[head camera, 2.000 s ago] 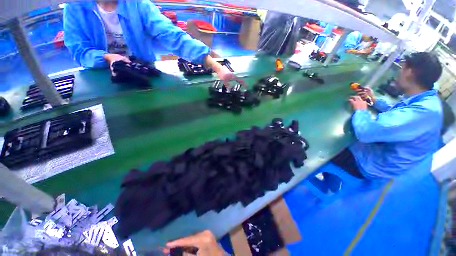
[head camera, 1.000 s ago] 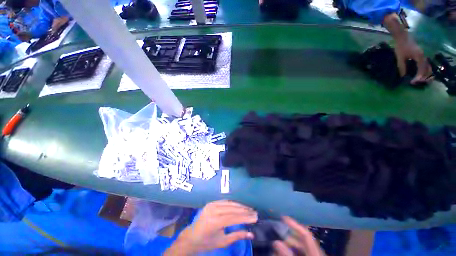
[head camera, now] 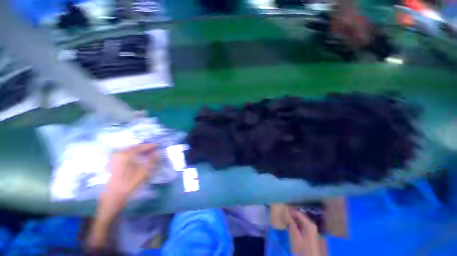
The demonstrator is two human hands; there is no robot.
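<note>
The whole view is blurred. My left hand [head camera: 131, 170] is over the right part of the pile of white tags [head camera: 82, 162], fingers bent; I cannot tell whether it holds a tag. Two white tags [head camera: 191, 180] lie at the pile's right edge. The long heap of black strap pieces [head camera: 305, 140] lies to the right. My right hand [head camera: 303, 230] is below the table edge, in front of the open carton [head camera: 335, 215]; whether it holds a piece is not clear. A clear plastic bag [head camera: 47, 142] shows at the pile's left.
A black frame assembly [head camera: 112, 56] lies on a white sheet [head camera: 161, 65] beyond the tags. A pale slanting post [head camera: 75, 82] crosses the left side. Another person's hand [head camera: 351, 25] is over black parts at the far side of the green table [head camera: 240, 82].
My left hand has moved from below the table edge to the white tags. My right hand has moved apart from it, over the carton. The view has shifted and blurred.
</note>
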